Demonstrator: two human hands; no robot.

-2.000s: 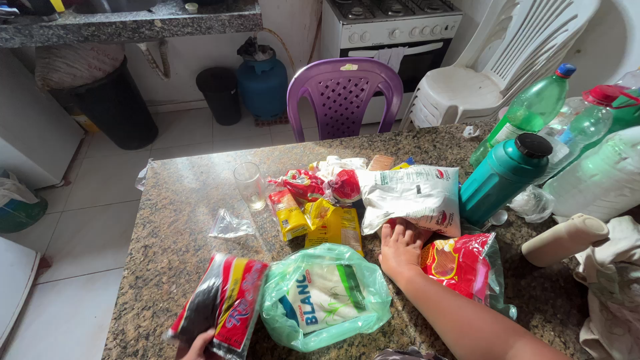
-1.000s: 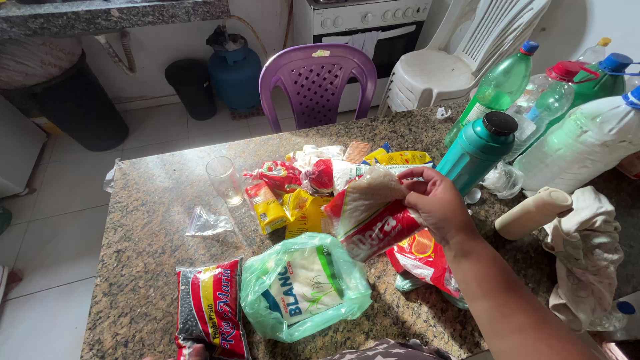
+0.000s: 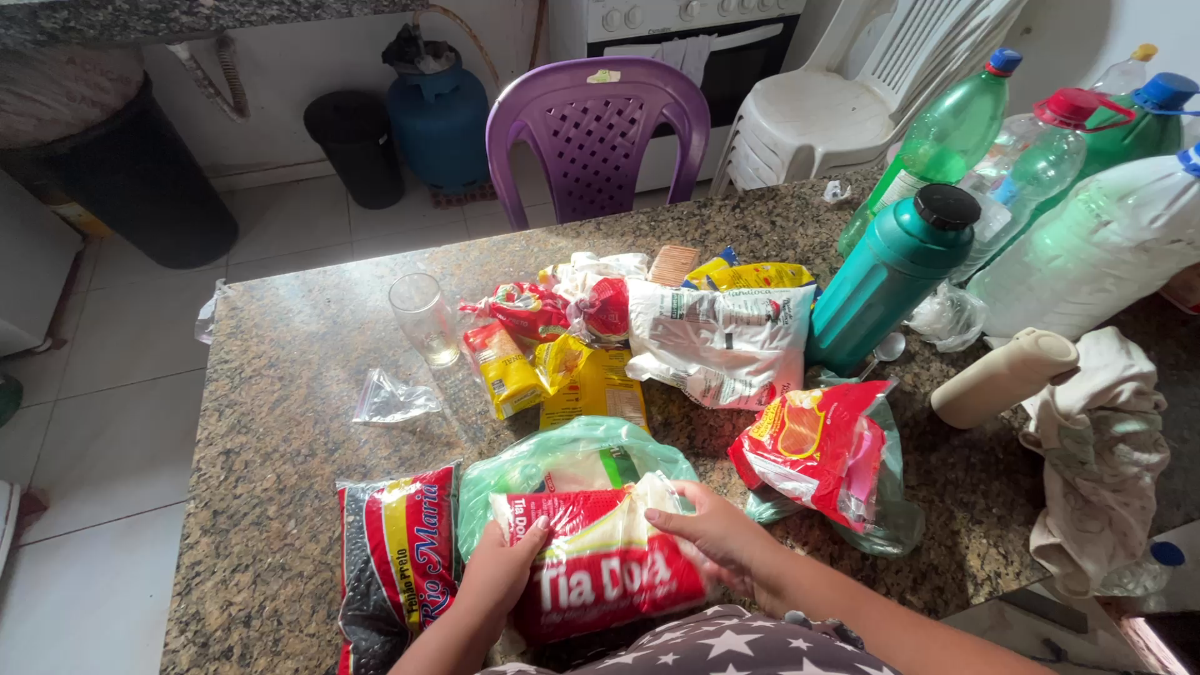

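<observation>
Both my hands hold a red and white Tia Dora food packet (image 3: 609, 562) at the near edge of the table, my left hand (image 3: 506, 567) on its left end and my right hand (image 3: 717, 539) on its right end. Behind it, partly covered, lies a thin green plastic bag (image 3: 562, 450) with a white and green packet inside. A Rio Maria bag of black beans (image 3: 398, 562) lies left of my left hand. Right of my right hand, a red packet (image 3: 816, 445) rests on another green bag. A white printed packet (image 3: 722, 337) and small yellow packets (image 3: 506, 370) lie farther back.
On the granite table (image 3: 281, 375) stand a clear glass (image 3: 427, 319), a teal thermos (image 3: 891, 281), a beige bottle (image 3: 1003, 380) and several plastic bottles (image 3: 937, 141). A crumpled cloth (image 3: 1097, 459) lies at the right. A purple chair (image 3: 600, 131) stands beyond the far edge.
The red and white packet has come from above the right of the green bag down to the near edge. My left hand, barely seen by the bean bag before, now grips it too.
</observation>
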